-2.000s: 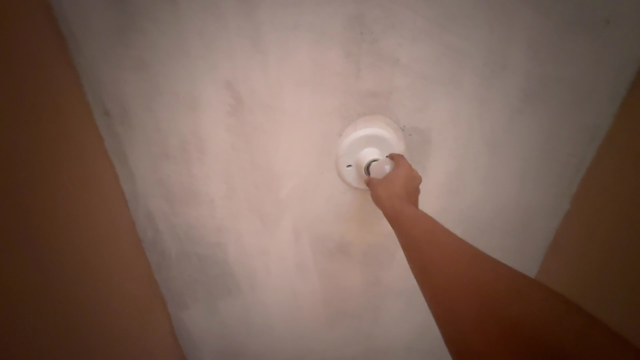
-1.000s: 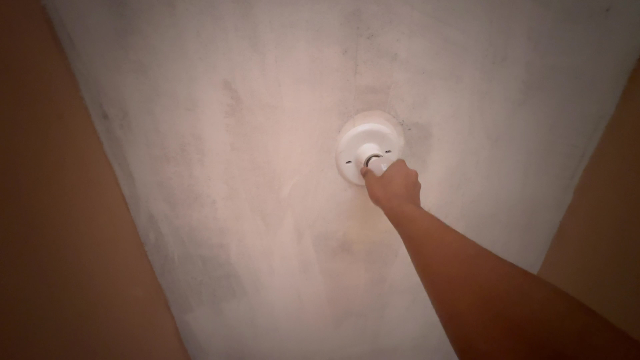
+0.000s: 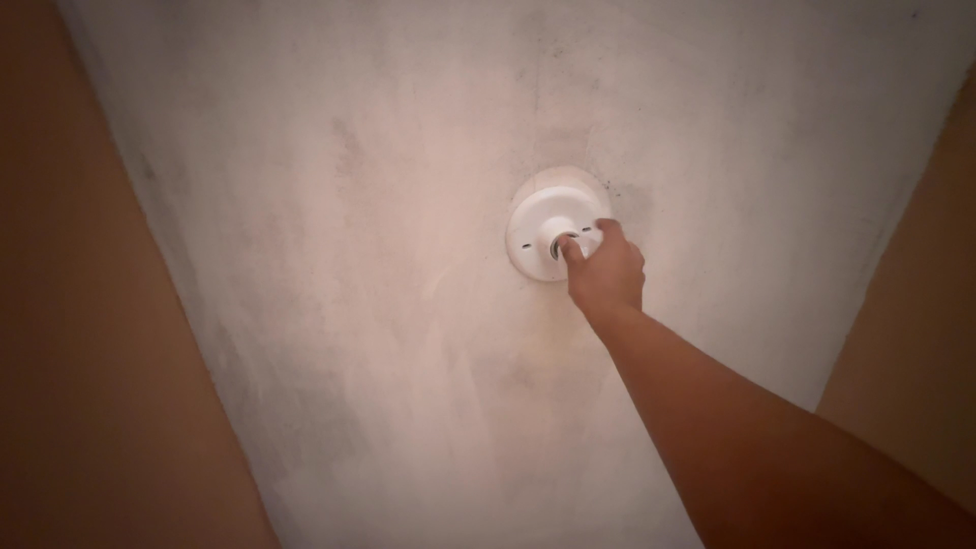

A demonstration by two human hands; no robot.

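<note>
A round white ceiling lampholder (image 3: 545, 210) sits on the ceiling, its central socket facing down and a small slot on each side of it. My right hand (image 3: 610, 271) reaches up from the lower right and is at the socket. The thumb lies over the socket's opening and the index finger is bent near the right slot. Between thumb and fingers shows a small pale, glassy thing, apparently a light bulb (image 3: 587, 248), mostly hidden by the hand. My left hand is not in view.
The pale ceiling (image 3: 381, 305) has grey smudges and a faint yellowish stain below the lampholder. A brown wall (image 3: 91, 305) borders it on the left, and another brown wall (image 3: 915, 343) on the right.
My right hand has stayed at the socket while its fingers shifted. The thumb now lies over the opening, and the index finger is farther from it than one second ago.
</note>
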